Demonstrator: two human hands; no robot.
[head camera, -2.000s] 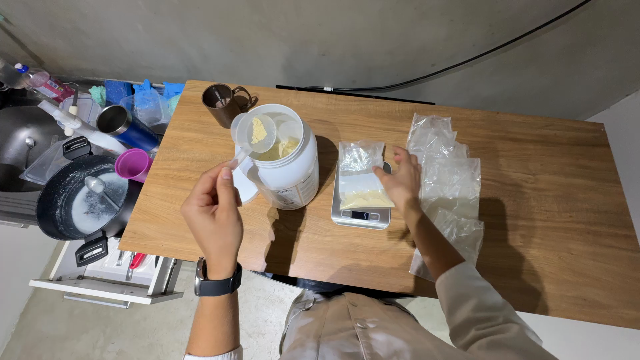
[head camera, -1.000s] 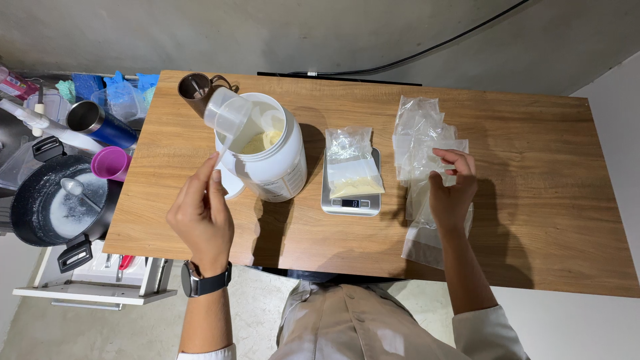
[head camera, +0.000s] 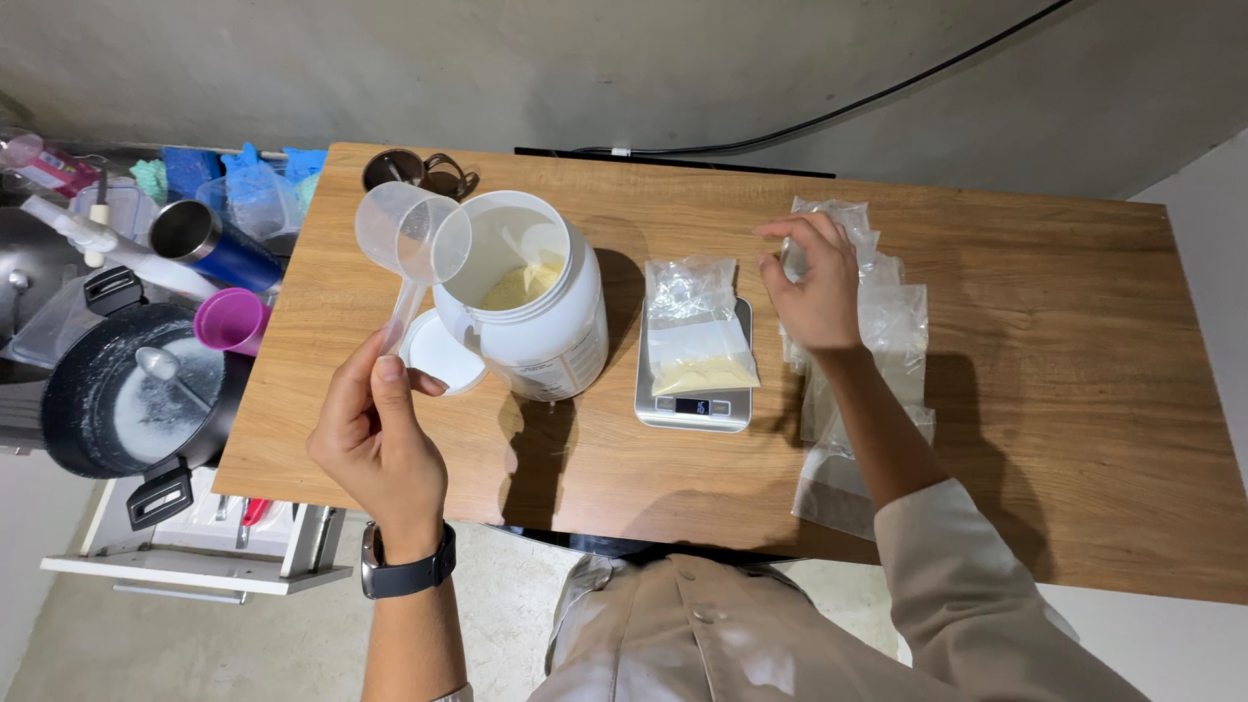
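My left hand (head camera: 385, 439) pinches the handle of a clear plastic measuring scoop (head camera: 414, 234), which is tilted beside the mouth of a white plastic tub (head camera: 546, 341). Pale yellow powder (head camera: 522, 285) lies inside the tub. The tub's white lid (head camera: 444, 353) rests flat behind my left fingers. On a digital kitchen scale (head camera: 694, 414) lies a clear plastic bag (head camera: 697, 322) with pale powder at its bottom. Over the overlapping clear plastic bags (head camera: 897, 341) on the right is my right hand (head camera: 821, 283), fingers apart and curved, holding nothing that I can see.
A brown mug (head camera: 392, 168) stands at the wooden table's (head camera: 1053, 390) back left. Left of the table are a black pot (head camera: 73, 429) with a spoon, a purple cup (head camera: 232, 320), a blue steel tumbler (head camera: 239, 255) and a pulled-out drawer (head camera: 195, 570). A black cable (head camera: 877, 97) runs along the wall.
My right hand has left the bag on the scale and is now over the bags at the right. The scoop, which held powder over the tub earlier, now looks empty and is tilted.
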